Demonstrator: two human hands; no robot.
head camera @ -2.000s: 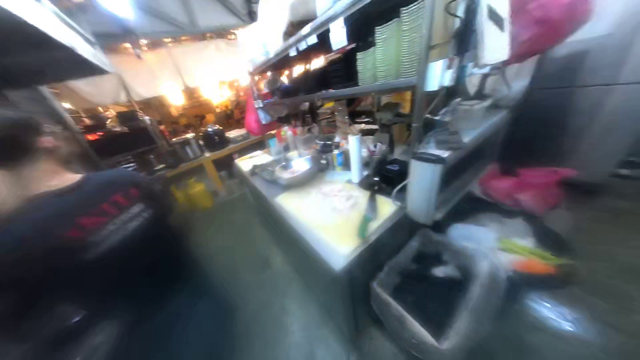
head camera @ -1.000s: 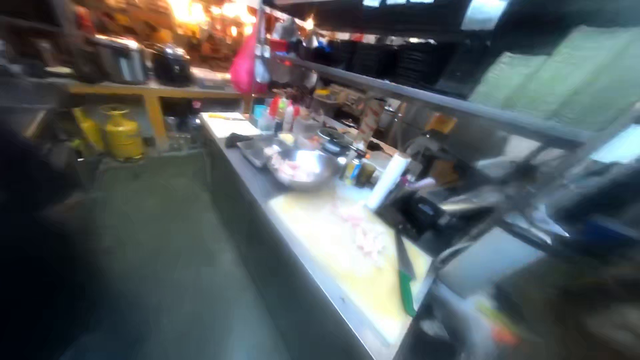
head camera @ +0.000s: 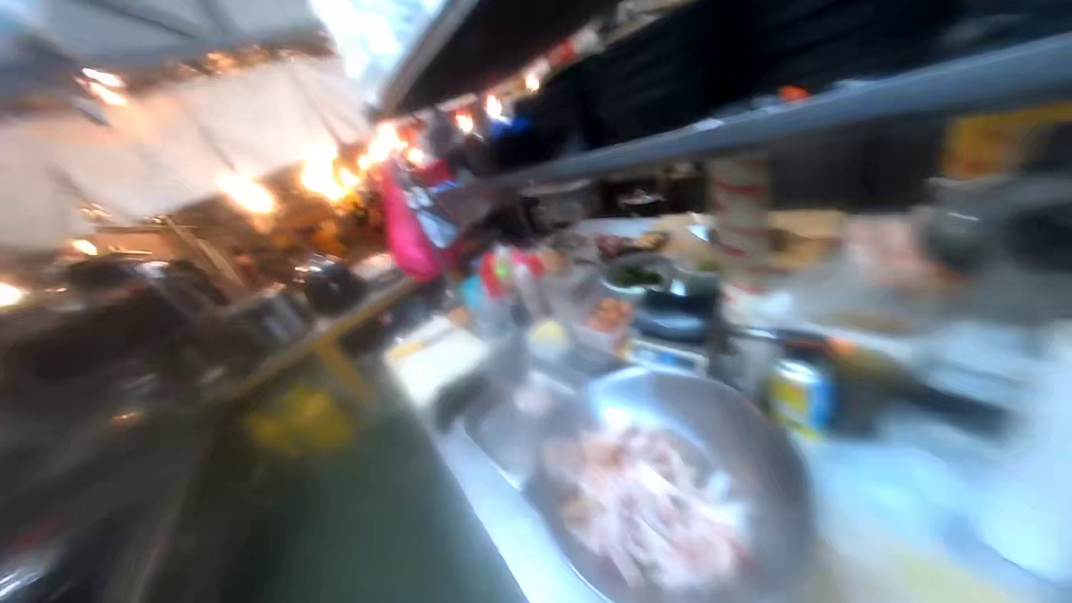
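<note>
Neither of my hands shows in the head view, which is strongly blurred. Low in the picture, right of centre, a round metal bowl [head camera: 770, 477] holds pale pink pieces [head camera: 645, 502], seemingly raw meat. It stands on a metal counter [head camera: 494, 519]. Behind its left side lies a smaller metal tray [head camera: 502, 427]. A can or jar [head camera: 800, 398] with a yellow and blue wrap stands beyond the bowl's right edge. A white board [head camera: 440, 360] lies farther back on the counter.
A long metal shelf [head camera: 754, 126] runs above the counter. A pink bag [head camera: 406, 226] hangs at the far end. Small bowls and bottles crowd the counter's back. On the floor at the left is a yellow gas cylinder [head camera: 301, 419], near a wooden-edged table [head camera: 335, 314].
The view has moved in toward the metal bowl. The cutting board's green-handled knife and the person in dark clothing, seen at the left two seconds ago, are out of view.
</note>
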